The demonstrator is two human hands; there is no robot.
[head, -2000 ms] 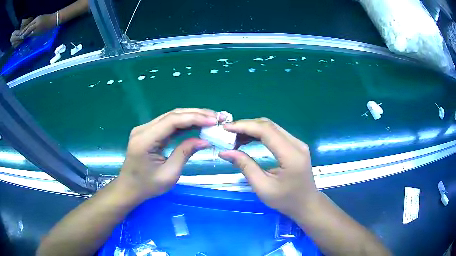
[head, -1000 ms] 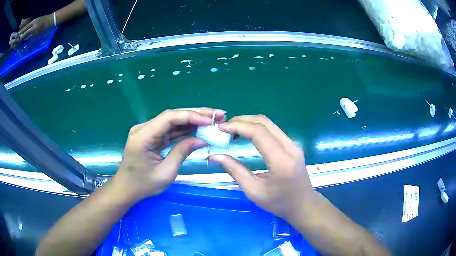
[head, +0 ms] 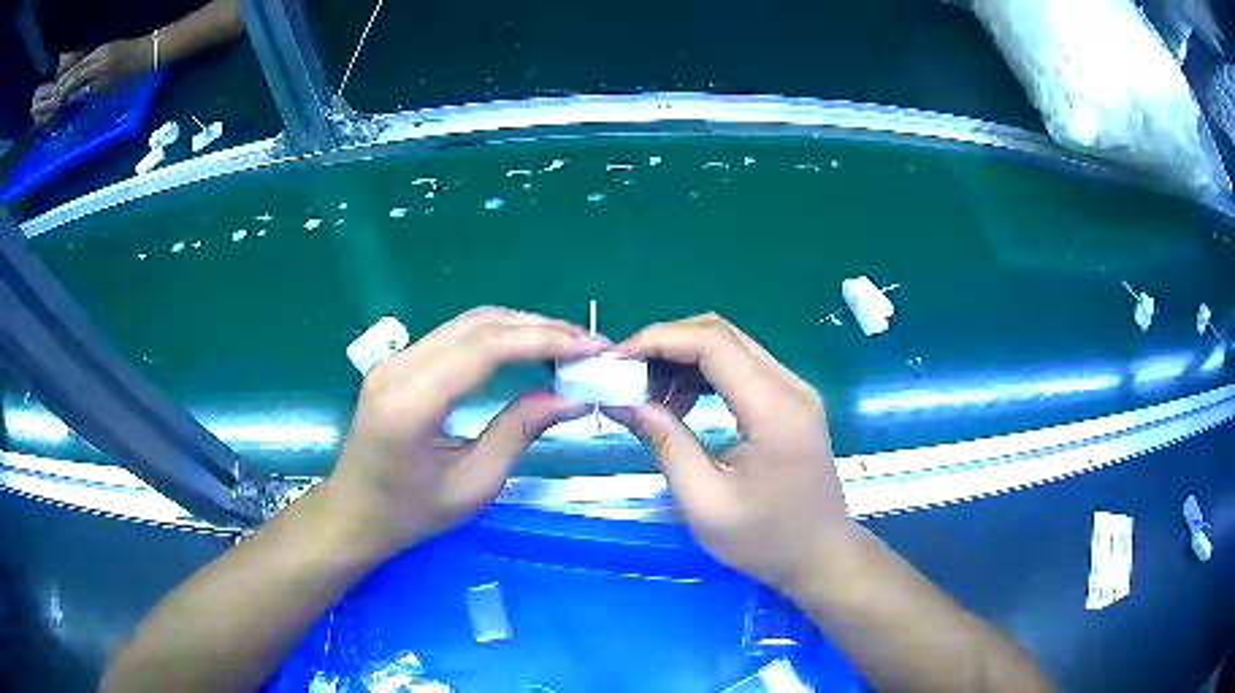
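A white plastic unit (head: 603, 381) is held level between both hands, above the near side of the green belt. Its thin pale stem points up, and a short thin part shows below it. My left hand (head: 440, 406) pinches its left end with thumb and fingers. My right hand (head: 738, 440) pinches its right end. The fingertips hide both ends; whether a clear cover is on it cannot be told. The blue bin (head: 542, 548) below holds several clear covers (head: 489, 612).
Green conveyor belt (head: 677, 257) carries white units, one (head: 383, 344) beside my left hand, one (head: 867, 306) to the right. Grey upright post (head: 122, 379) slants at left. Paper slip (head: 1109, 559) and set-aside unit (head: 1197, 528) lie right. Another person's hands (head: 102, 71) are upper left.
The unit in my hands has turned level, its stem now upright. The belt's units and specks have shifted left. A white unit now shows beside my left hand.
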